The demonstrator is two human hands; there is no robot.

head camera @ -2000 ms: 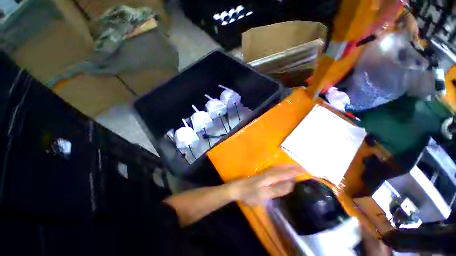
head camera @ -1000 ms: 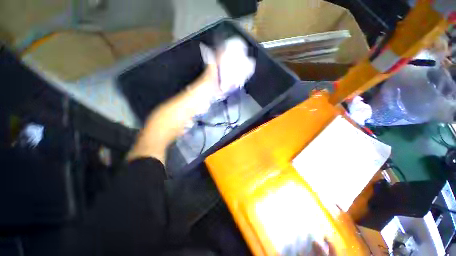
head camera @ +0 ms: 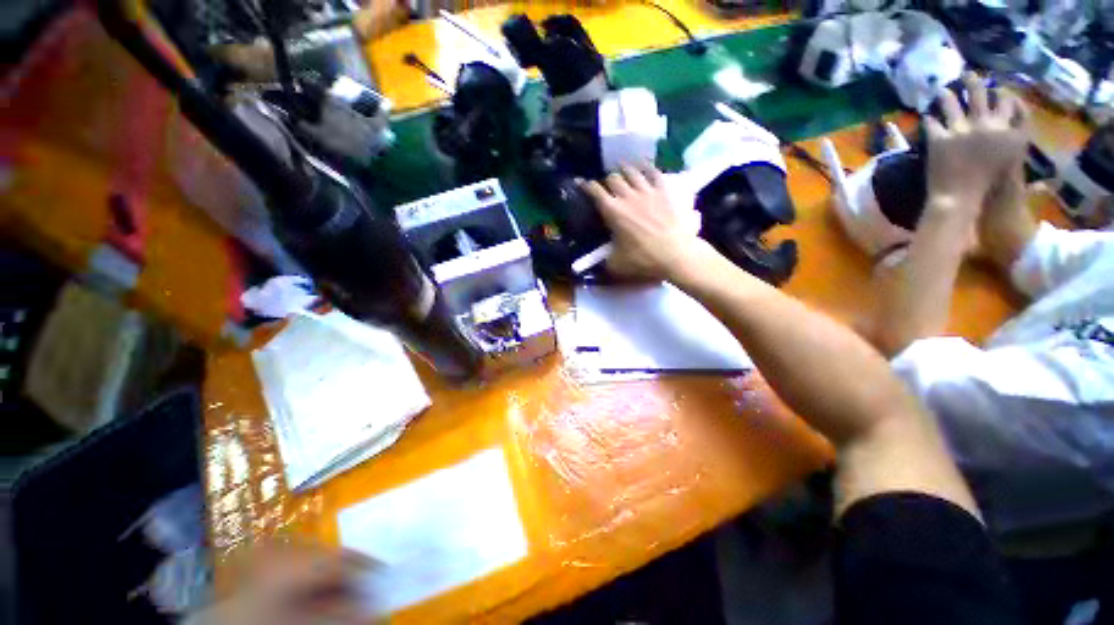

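Note:
My right hand [head camera: 641, 220] is stretched across the bench, its fingers over a camera with a black head and a white body [head camera: 629, 128] beside the green strip. A thin white antenna shows below the fingers, and the hand hides part of the camera. My left hand [head camera: 287, 586] is a blur at the lower left edge, by a white sheet [head camera: 434, 525] on the orange bench top [head camera: 635, 452]. What it holds, if anything, cannot be seen. Another camera [head camera: 739, 183] stands right of my right hand.
The black screwdriver [head camera: 330, 232] hangs in front of the screw feeder [head camera: 470, 263]. Papers [head camera: 336, 391] lie left of it, a white pad [head camera: 654, 330] right. More cameras line the green strip [head camera: 721, 86]. A co-worker's hands [head camera: 977, 147] hold a camera at right. A black bin [head camera: 104, 488] is lower left.
The view has swung right. My left hand, earlier in the bin at a white body, is now at the bench's lower left. My right hand has reached out to the cameras.

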